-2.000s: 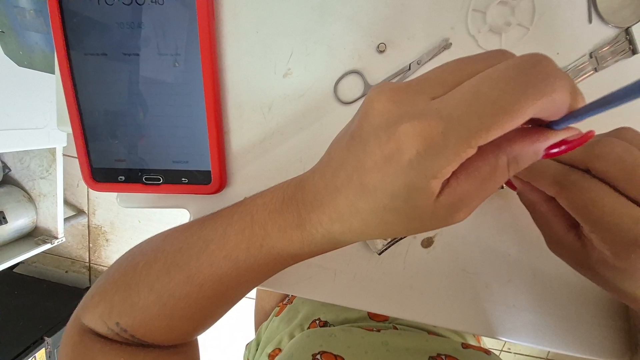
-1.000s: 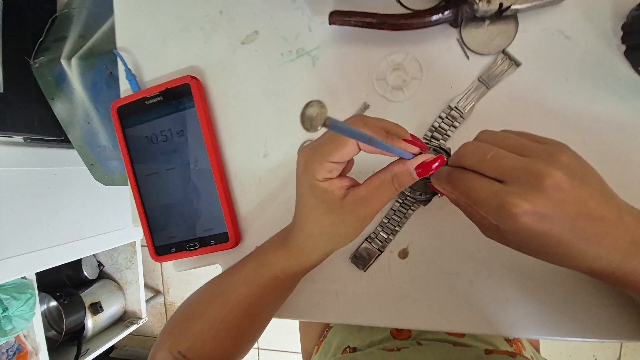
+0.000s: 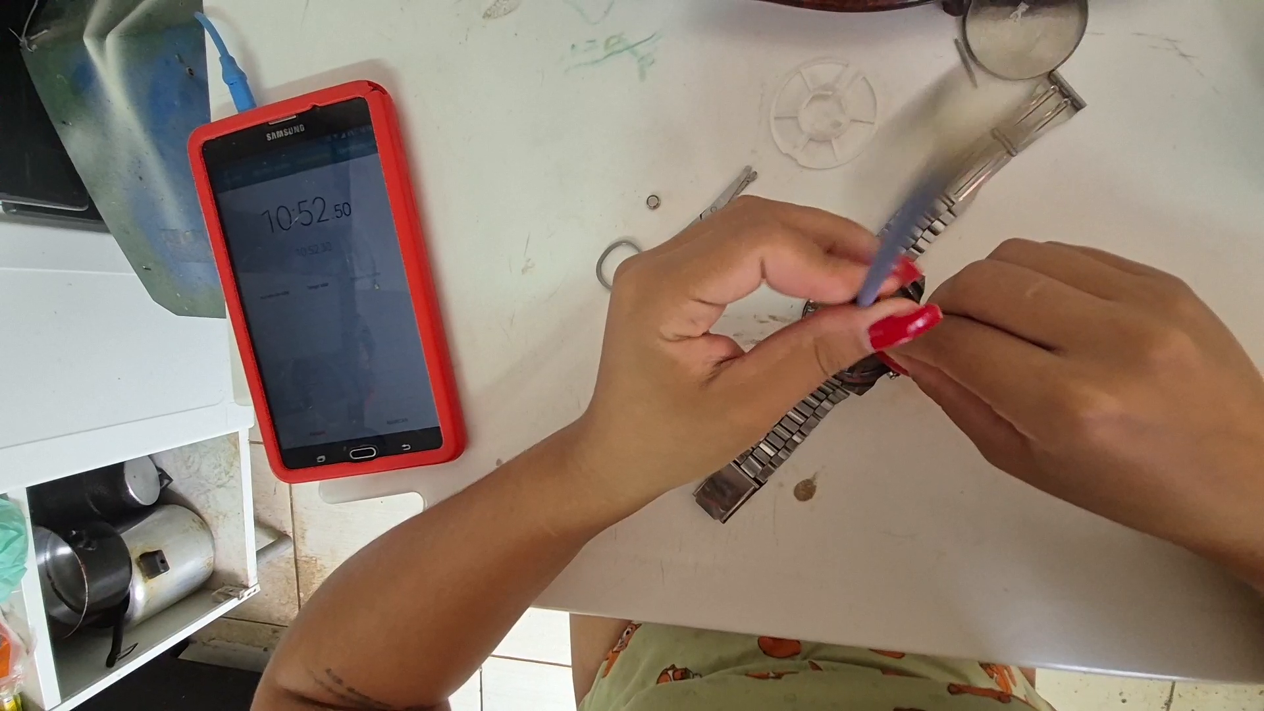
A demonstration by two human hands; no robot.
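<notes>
A wristwatch with a metal link bracelet lies slantwise on the white table, its case mostly hidden by the fingers. My left hand pinches a thin blue stick-like tool between thumb and forefinger over the case; the tool's upper end is blurred. At the case's right side, my right hand has its fingers bent together at the watch; whether it grips the case or something small is hidden. Scissors lie partly behind my left hand, near a small metal ring.
A tablet in a red case with a blue cable lies at the left. Beyond the watch are a clear plastic wheel-shaped piece and a round metal disc. An open cabinet with pots stands lower left, below table height.
The blue tool in my left hand has swung from pointing up-left to pointing up-right. Both hands remain at the watch. The view has shifted since the earliest frame.
</notes>
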